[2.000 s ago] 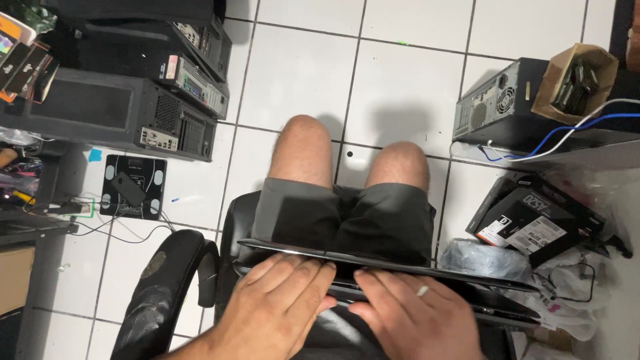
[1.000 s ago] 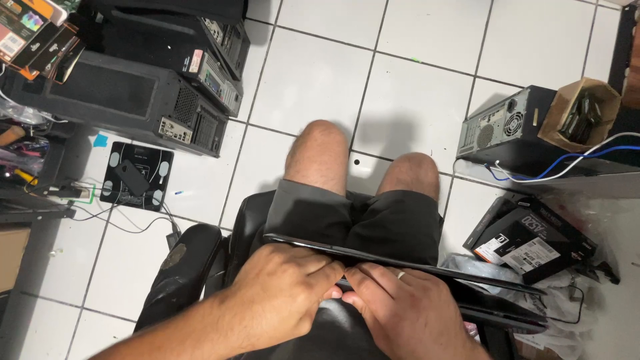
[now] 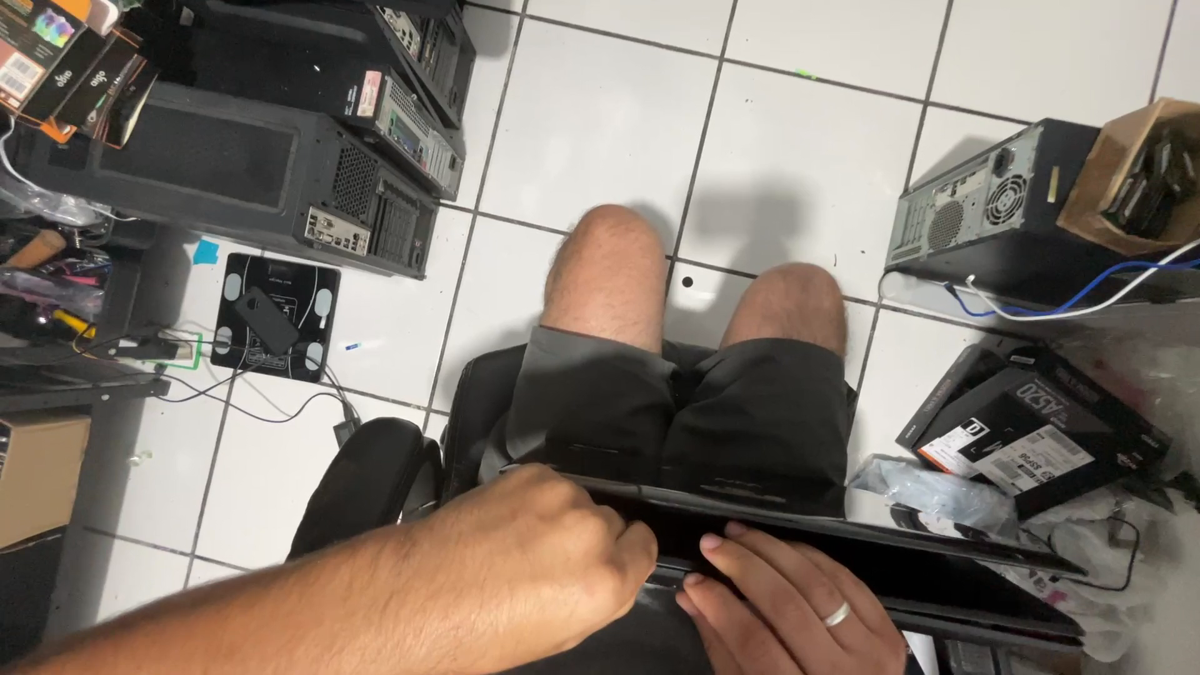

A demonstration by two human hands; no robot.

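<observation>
A thin black object with two long flat panels (image 3: 984,586), possibly a laptop, lies across my lap, with a dark gap between the panels. My left hand (image 3: 572,553) is curled over its left part, knuckles up; the fingertips are hidden. My right hand (image 3: 797,600), with a ring on one finger, grips the lower panel near the middle, its fingertips at the gap. The two hands are close but apart. What lies under them is hidden.
Black computer cases (image 3: 216,169) stand at the left, near a scale (image 3: 277,319) with a dark phone-like item on it. An armrest (image 3: 370,478) is beside my left arm. Another computer case (image 3: 975,206) and a black box (image 3: 1050,422) are at the right.
My hands, touching or nearly so one second ago, now have a gap between them. My left hand has gone from flatter fingers to a curled fist shape.
</observation>
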